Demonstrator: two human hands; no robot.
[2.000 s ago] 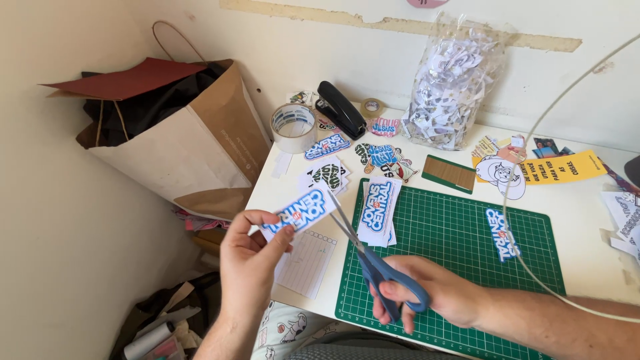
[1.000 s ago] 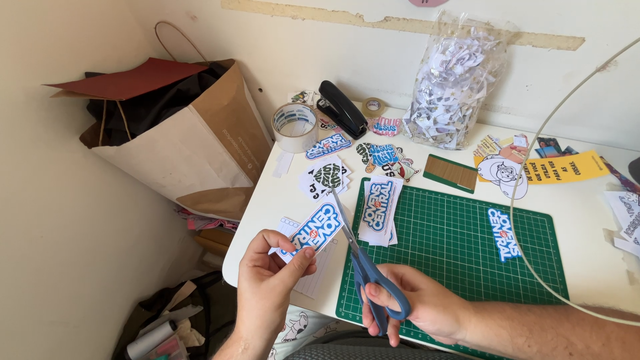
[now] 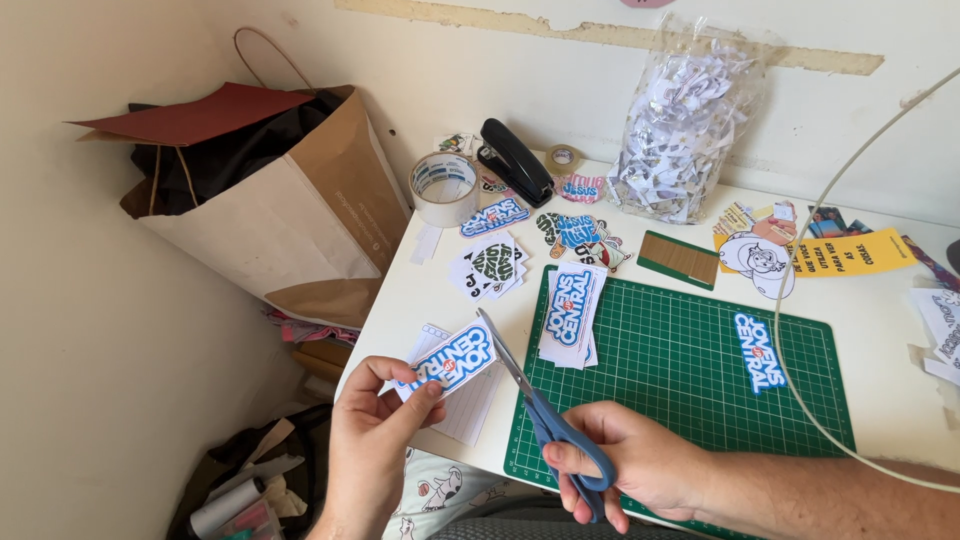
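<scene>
My left hand (image 3: 386,420) pinches a printed paper sticker (image 3: 461,356) with blue lettering between thumb and fingers. In my right hand (image 3: 622,457) are blue-handled scissors (image 3: 551,427), their blades at the right end of that sticker; whether they are cutting into it is hard to tell. Below the right hand lies a green cutting mat (image 3: 660,360). A stack of similar uncut stickers (image 3: 568,315) rests on the mat's upper left corner, and a trimmed sticker (image 3: 759,352) lies toward its right side. Under the held sticker is a lined paper sheet (image 3: 472,405).
Behind are a clear tape roll (image 3: 444,199), a black stapler (image 3: 517,165), a small tape roll (image 3: 562,159), cut-out stickers (image 3: 491,262) and a plastic bag of paper scraps (image 3: 679,135). A paper shopping bag (image 3: 300,202) stands left of the desk. A pale cable (image 3: 784,300) crosses the right side.
The left hand has turned the held sticker, and its angle to the scissors differs from two seconds ago. My right hand still holds the scissors.
</scene>
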